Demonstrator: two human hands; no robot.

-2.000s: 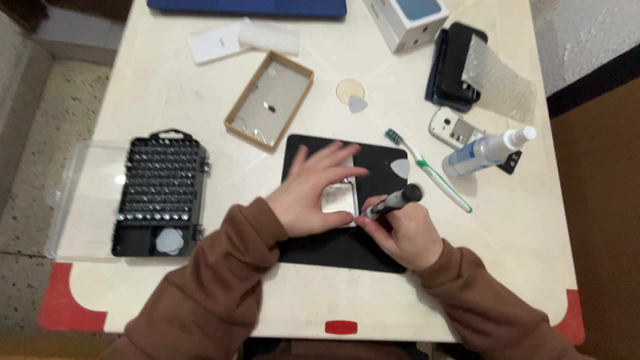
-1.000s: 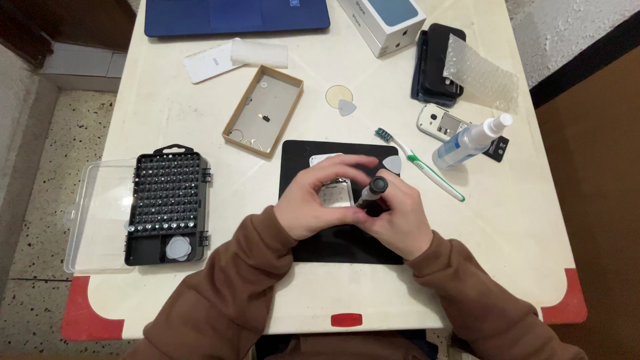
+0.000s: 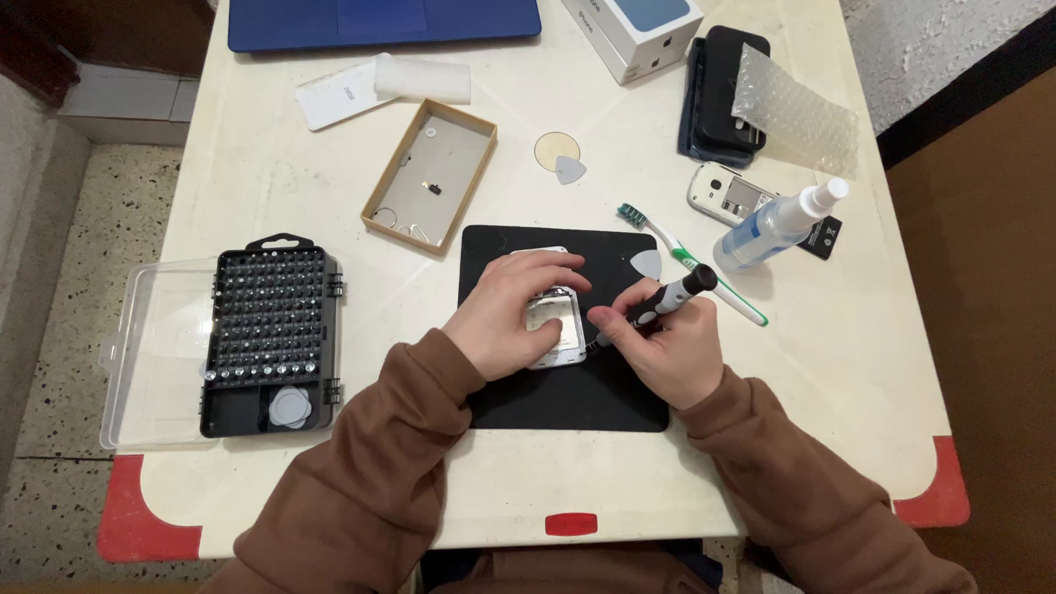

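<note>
A white mobile phone with its back off (image 3: 568, 323) lies on a black mat (image 3: 569, 404). My left hand (image 3: 520, 309) rests over it, thumb on its lower part and fingers across its top, holding it down. In my right hand (image 3: 672, 342) is a black and grey precision screwdriver (image 3: 660, 304), tilted, its tip close to the phone's lower right corner; whether it touches is unclear. A grey triangular opening pick (image 3: 646, 264) lies on the mat's upper right corner.
Left stands a screwdriver bit case (image 3: 268, 313) with its clear lid open. Beyond the mat are a shallow box of small parts (image 3: 429, 177), another pick (image 3: 569, 170) and a blue laptop (image 3: 384, 25). A toothbrush (image 3: 701, 268), spray bottle (image 3: 775, 227), second phone (image 3: 726, 194) and bubble wrap (image 3: 796, 111) are at right.
The screwdriver has gone from nearly upright to leaning right, and my right hand has shifted right, away from my left hand. My left hand remains over the phone.
</note>
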